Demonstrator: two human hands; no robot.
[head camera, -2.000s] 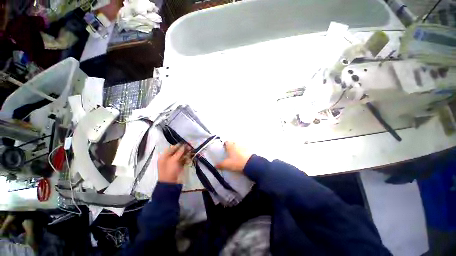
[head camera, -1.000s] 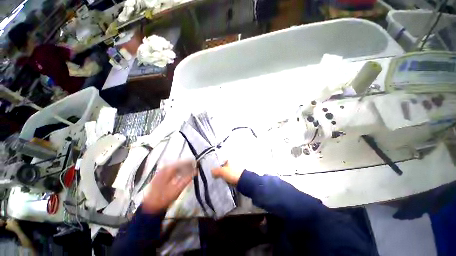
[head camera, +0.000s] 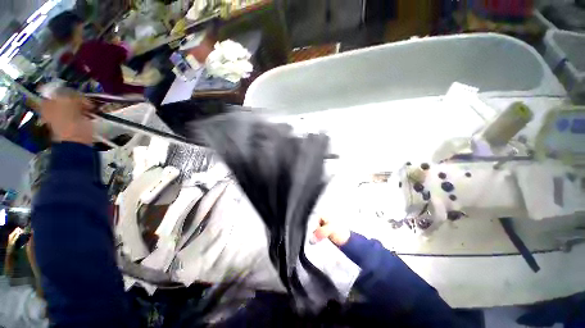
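My left hand (head camera: 67, 116) is raised at the far left, closed on the end of a narrow dark and pale band (head camera: 151, 131). The band runs right, towards the bundle. The grey and black bundle of pieces (head camera: 276, 166) is blurred; its upper end fans out above the table and its lower end hangs near the front edge. My right hand (head camera: 326, 233) is at the bundle's right side with fingertips on its edge; its grip is partly hidden. Where the band meets the bundle is blurred.
The sewing machine head (head camera: 474, 189) stands at right, with a loose black strap (head camera: 519, 245) on it. Curved pale pieces (head camera: 138, 208) lie at left. A pale raised trough (head camera: 398, 73) lines the far edge. A person in dark red (head camera: 102, 64) is at the upper left.
My left hand has moved from the bundle far up and left, drawing out the band. The bundle's upper end has lifted and fanned out. The view has shifted.
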